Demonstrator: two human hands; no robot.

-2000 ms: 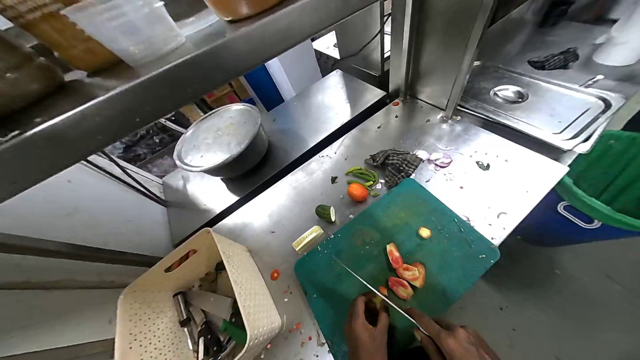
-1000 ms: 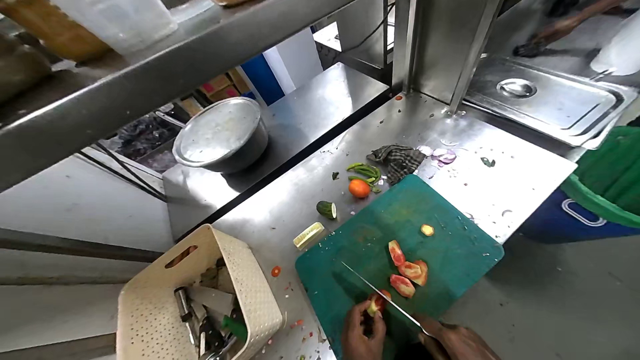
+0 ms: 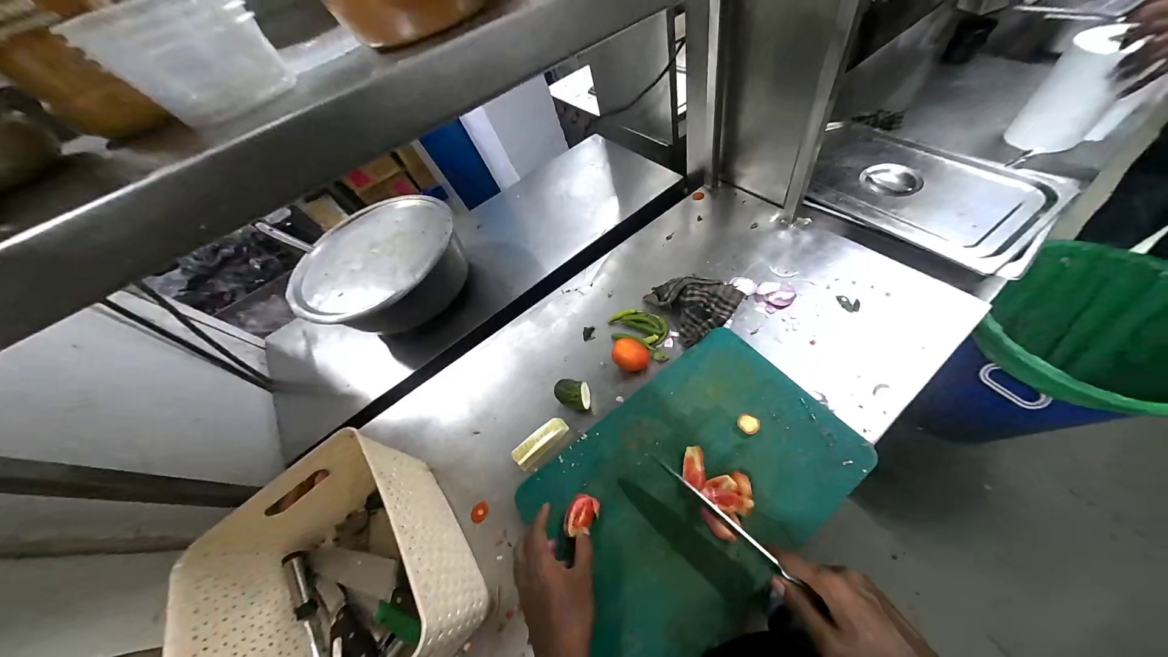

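Note:
On the green cutting board [image 3: 675, 566] my right hand [image 3: 844, 607] grips a kitchen knife [image 3: 730, 522] by its handle, the blade lying against several cut tomato pieces [image 3: 727, 493]. My left hand [image 3: 557, 584] is at the board's left edge, thumb and fingers around another piece of tomato [image 3: 581, 515]. A small round yellowish slice [image 3: 748, 423] lies farther back on the board. Beyond the board's left edge are a cucumber end [image 3: 573, 394] and a pale cut cucumber piece [image 3: 540, 444]. A whole tomato [image 3: 630, 354] and green chillies [image 3: 642, 322] lie behind them.
A perforated cream basket [image 3: 438, 538] with utensils stands at left. A checked cloth [image 3: 701, 306] and onion pieces [image 3: 776, 294] lie behind the board. A lidded pot [image 3: 383, 265] is on the back counter; a green-lined blue bin [image 3: 1013, 365] stands right. Another person's hand [image 3: 1145, 46] holds a white container [image 3: 1066, 91].
My left hand has moved left across the board with a tomato piece, away from the knife. The knife now lies against the other tomato pieces. Another person's hand has appeared at the upper right with the white container.

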